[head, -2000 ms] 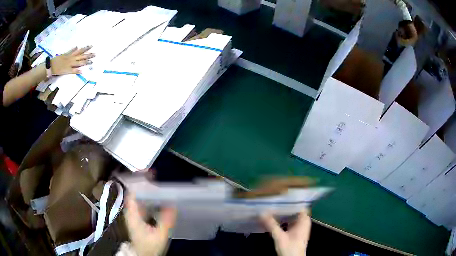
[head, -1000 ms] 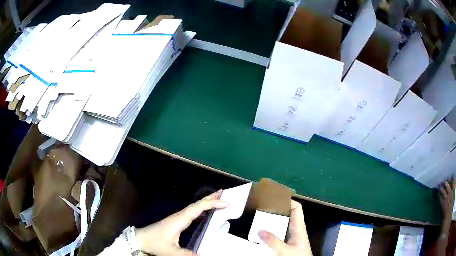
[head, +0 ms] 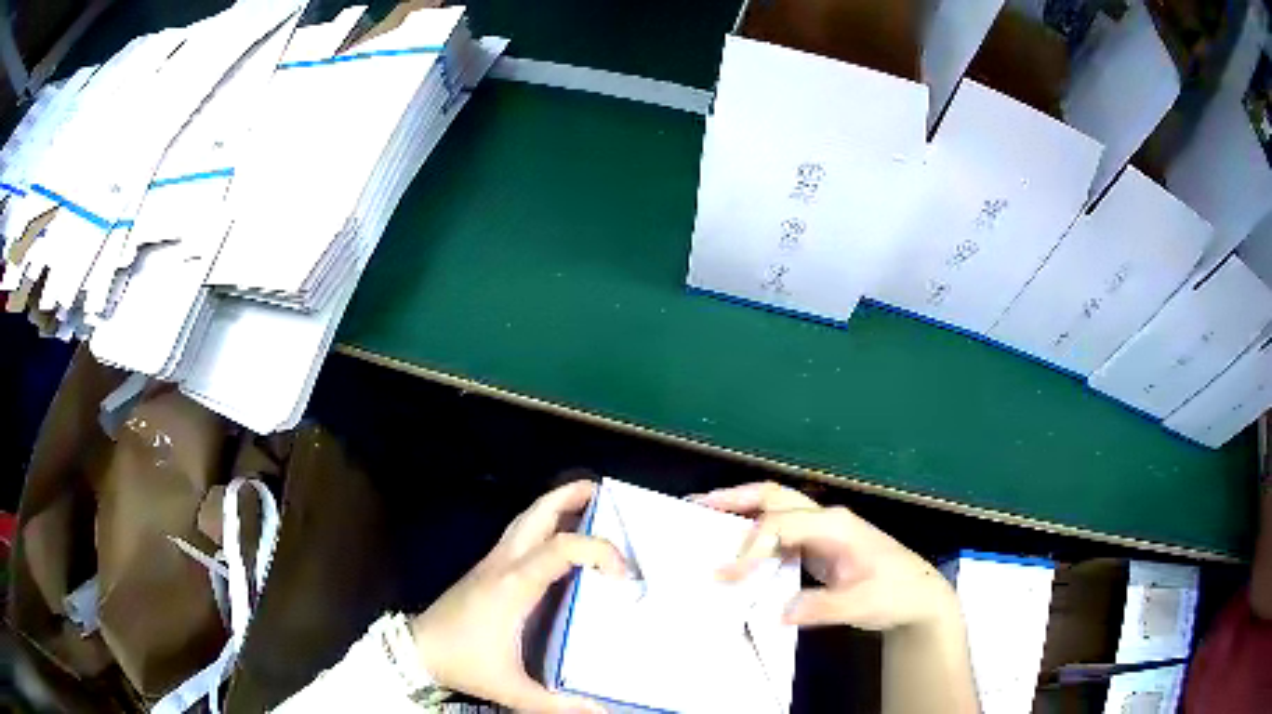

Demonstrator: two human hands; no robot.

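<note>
A white carton (head: 684,635) with blue edge lines is held in front of the bench edge, its flap end facing me. Its flaps lie folded inward, with slits between them. My left hand (head: 523,607) grips its left side, with fingers on the flaps at the upper left. My right hand (head: 837,565) is on its upper right, with fingers pressing on the flaps. The carton's far end and sides are hidden.
A fanned stack of blanks (head: 300,181) lies on the green bench (head: 558,265) at left. A row of erected cartons (head: 809,188) stands at right. A brown lined bin (head: 168,516) with a white strap (head: 240,586) is lower left. White cartons (head: 1004,628) lie below the bench edge. A red sleeve shows far right.
The carton's brown flap and open end are now covered by white flaps folded inward. My right hand has moved from its side onto the flaps. The view has shifted, so bench items sit higher.
</note>
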